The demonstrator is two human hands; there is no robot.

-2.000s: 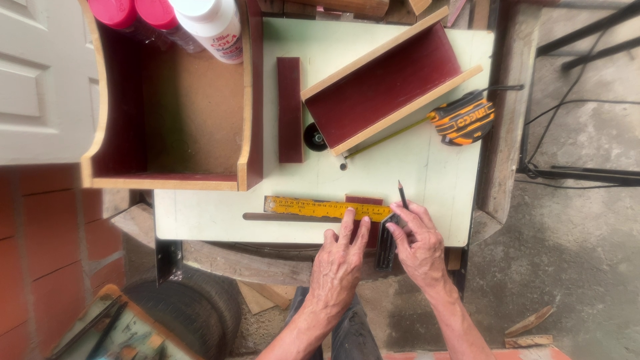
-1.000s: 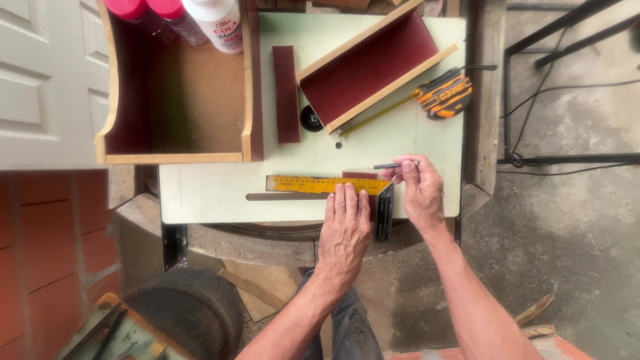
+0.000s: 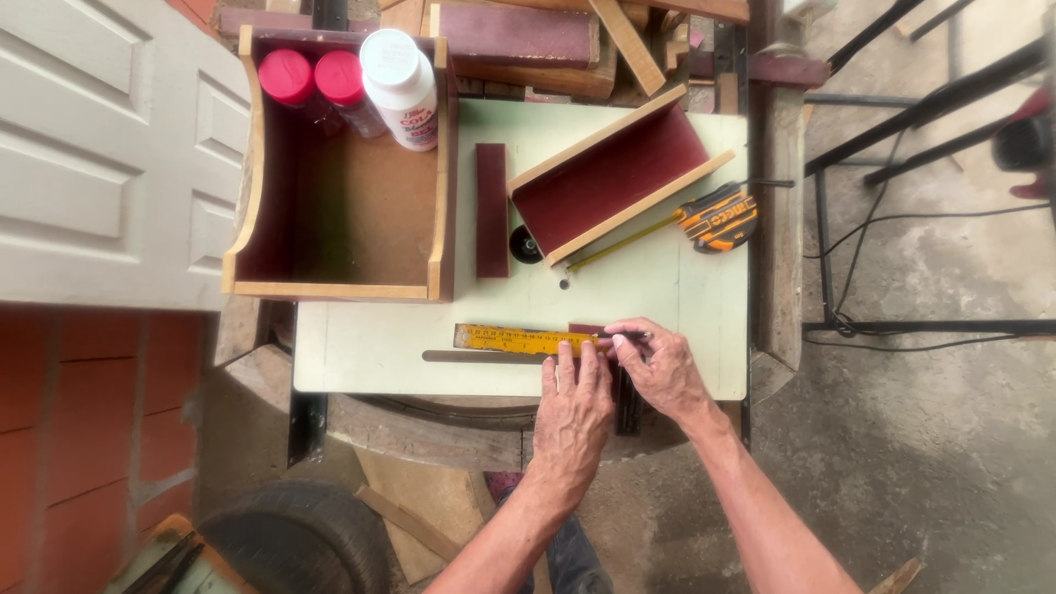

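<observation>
My left hand (image 3: 575, 412) presses its fingertips on the yellow blade of a combination or try square (image 3: 520, 338), whose dark stock (image 3: 628, 404) points toward me at the blade's right end. In my right hand (image 3: 664, 367) is a dark pencil (image 3: 623, 335), held nearly flat at the right end of the blade. A dark red wood piece (image 3: 584, 328) shows partly from beneath the blade; the rest is hidden. Just below the blade runs a long slot (image 3: 483, 356) in the pale green board (image 3: 363, 351).
A wooden box (image 3: 330, 289) holding red-capped jars (image 3: 286, 77) and a white glue bottle (image 3: 403, 87) stands at the left. Farther back lie a dark red strip (image 3: 492, 210), an open-ended wooden tray (image 3: 615, 186), a black round part (image 3: 525, 245) and an extended tape measure (image 3: 718, 217).
The pencil has gone from pointing up, to lying sideways above the blade, to resting low at its right end with my right hand. My left hand stays on the square.
</observation>
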